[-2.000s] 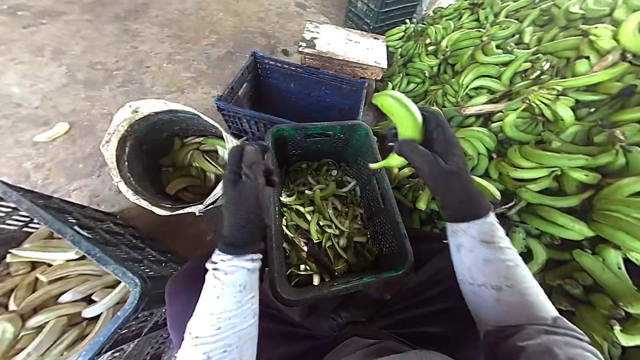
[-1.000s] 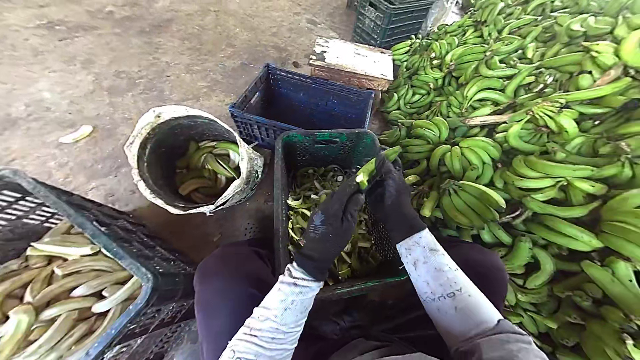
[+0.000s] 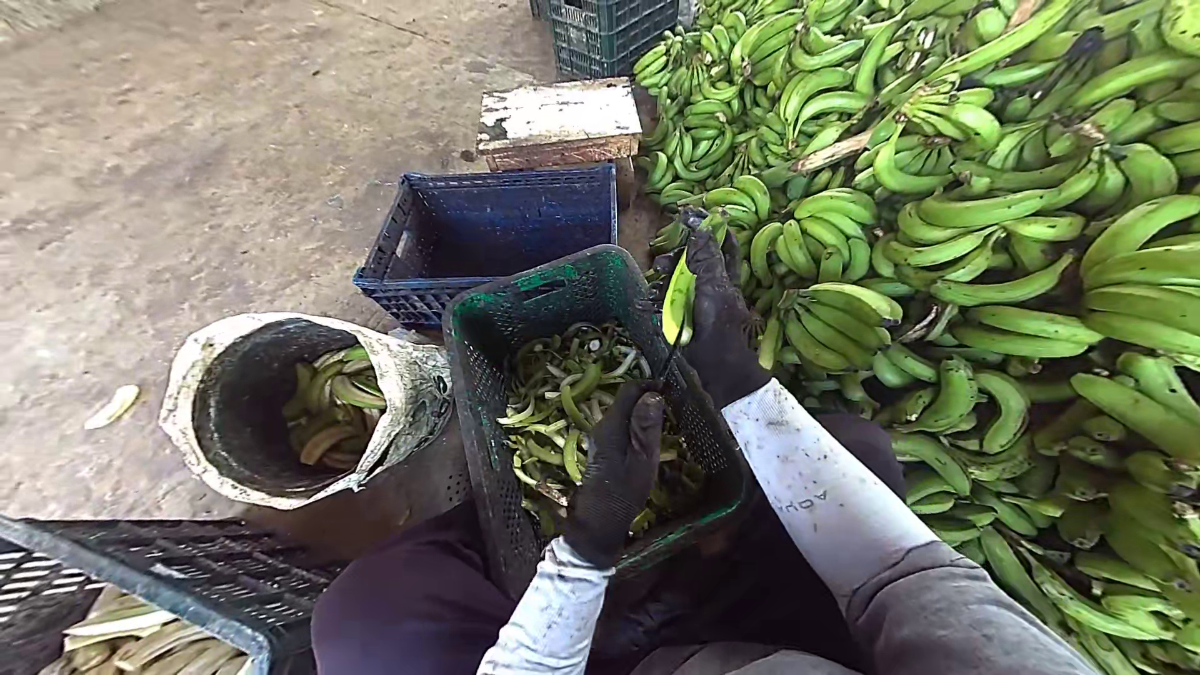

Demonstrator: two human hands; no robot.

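Note:
My right hand (image 3: 717,314), in a dark glove, is closed around a green plantain (image 3: 679,298) above the right rim of the green plastic crate (image 3: 469,394). My left hand (image 3: 621,469), also gloved, is over the crate, its fingers curled around something thin and dark, perhaps a knife, which reaches toward the plantain; its handle is hidden. Strips of green peel (image 3: 553,412) lie in the crate between my knees. Bunches of green plantains (image 3: 834,323) are heaped on the right.
A round tub with a whitish cover (image 3: 225,356) holds peels at left. Peeled plantains (image 3: 141,637) lie in a dark crate (image 3: 187,572) at lower left. Beyond the green crate are a blue crate (image 3: 511,220), a wooden box (image 3: 562,112) and stacked crates (image 3: 609,37). One pale piece (image 3: 112,407) lies on the floor.
Two seconds ago my hands were apart, the right holding up a plantain; a second ago they were together over the crate. Now my left hand is lower, away from the plantain in my right.

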